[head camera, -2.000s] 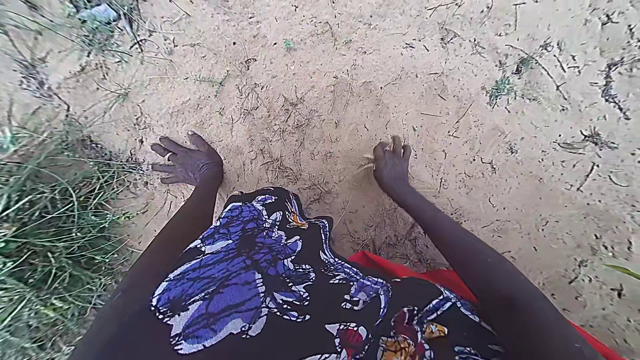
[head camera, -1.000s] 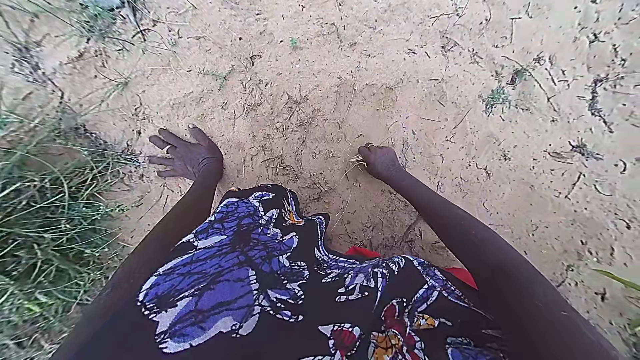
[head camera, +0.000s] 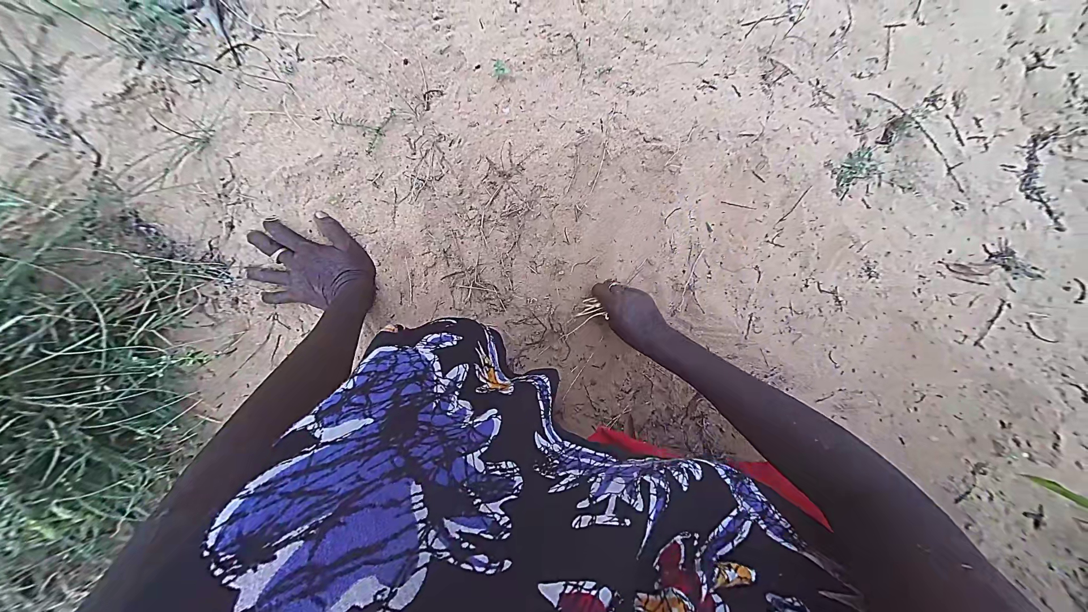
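Observation:
My left hand (head camera: 316, 265) rests on the sandy ground (head camera: 544, 195) at the left, its fingers spread and nothing in it; a ring shows on one finger. Right of centre, my right hand (head camera: 629, 313) is closed on a small bunch of pale dry stalks (head camera: 590, 309), whose ends stick out to the left, close to the ground. Thin dry stems and root bits lie on the sand between the two hands. Below them my patterned cloth garment (head camera: 408, 476) fills the lower middle, with a red cloth (head camera: 786, 491) showing at its edge.
Thick green grass (head camera: 76, 365) grows along the left edge, beside my left arm. A small green weed (head camera: 857, 168) and scattered dark twigs (head camera: 1033, 178) lie at the upper right. One green blade (head camera: 1058, 490) reaches in from the right edge.
My right hand has turned from fingers pointing forward to a fist facing left, the pale stalks now showing more clearly in it. My left hand stays planted in about the same place.

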